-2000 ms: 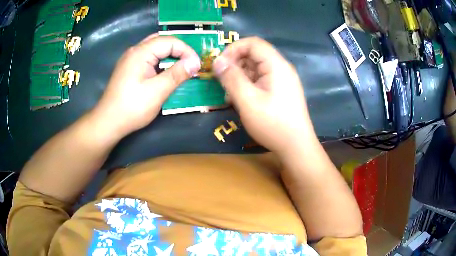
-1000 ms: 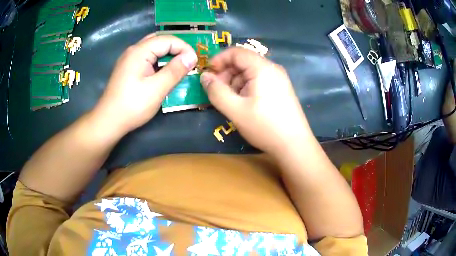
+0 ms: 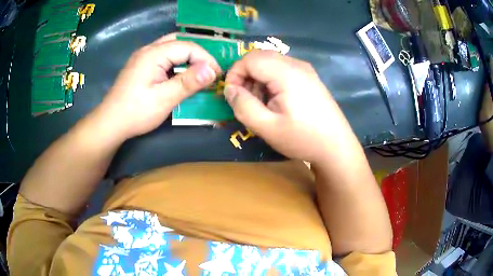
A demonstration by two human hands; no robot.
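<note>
A green circuit board panel [image 3: 202,110] lies on the dark mat in front of me, partly hidden under both hands. My left hand [image 3: 162,86] is over its left side, thumb and forefinger pinched together. My right hand [image 3: 275,97] is over its right side, close to the left fingertips. A small orange-yellow flex cable [image 3: 220,87] shows between the two hands' fingertips, at the right thumb. Whether the left fingertips also grip it is hard to tell. Yellow flex pieces stick out at the right edge of the panel's upper boards.
A stack of fitted panels [image 3: 51,59] lies at the left. A loose flex cable [image 3: 240,138] lies below the panel, and a whitish pile [image 3: 274,45] lies behind my right hand. A labelled card [image 3: 375,47], scissors [image 3: 404,57] and tools are at the right. A cardboard box [image 3: 421,199] stands below.
My right hand has moved slightly right and down with the flex cable at its fingertips. The panel has shifted and tilted a little. The whitish pile has come into view from behind the right hand.
</note>
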